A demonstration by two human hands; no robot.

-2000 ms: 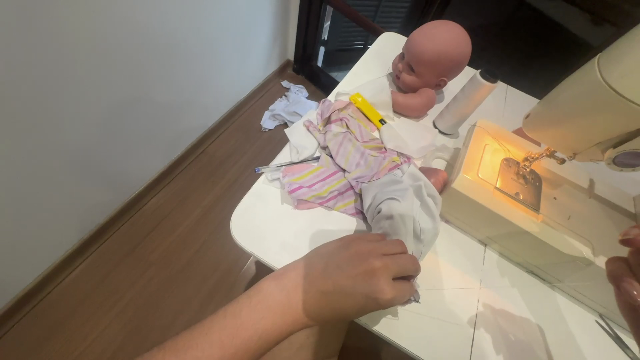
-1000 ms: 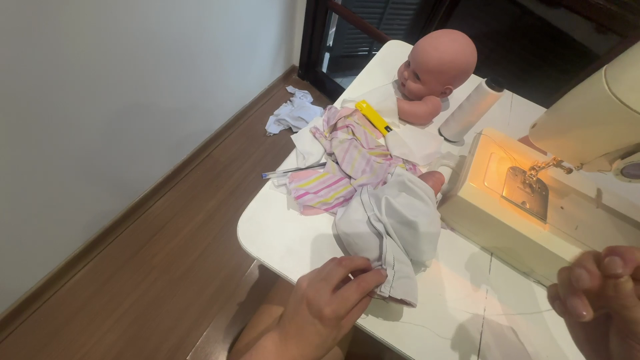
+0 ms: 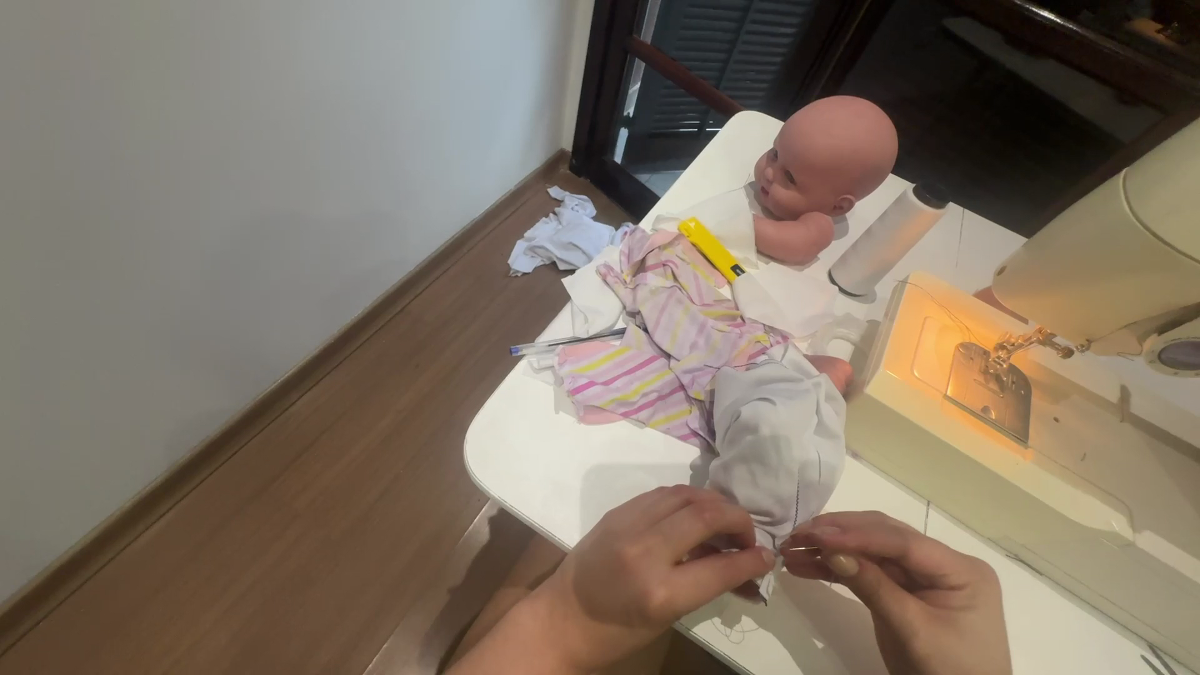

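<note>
Pale grey-white fabric [image 3: 778, 436] with a dark stitched line lies bunched near the table's front edge. My left hand [image 3: 670, 553] pinches its lower end between thumb and fingers. Close beside it on the right, my right hand [image 3: 891, 572] holds a thin sewing needle [image 3: 803, 549] between thumb and fingertips, its tip by the cloth. A striped pink, yellow and white cloth [image 3: 647, 366] lies just beyond the pale fabric. A bald doll [image 3: 830, 155] rests at the far end of the table, and what looks like part of its limb shows beside the pale fabric.
The sewing machine [image 3: 1069, 469], its lamp lit, stands at right on the white table [image 3: 534, 469]. A white thread cone [image 3: 886, 244], a yellow cutter [image 3: 711, 249] and a pen [image 3: 567, 343] lie or stand about the cloths. White cloth [image 3: 565, 234] lies on the floor near the wall.
My right hand has moved left from the right edge of the view to the pale fabric, beside my left hand. The fabric's lower end is now gathered between my fingers.
</note>
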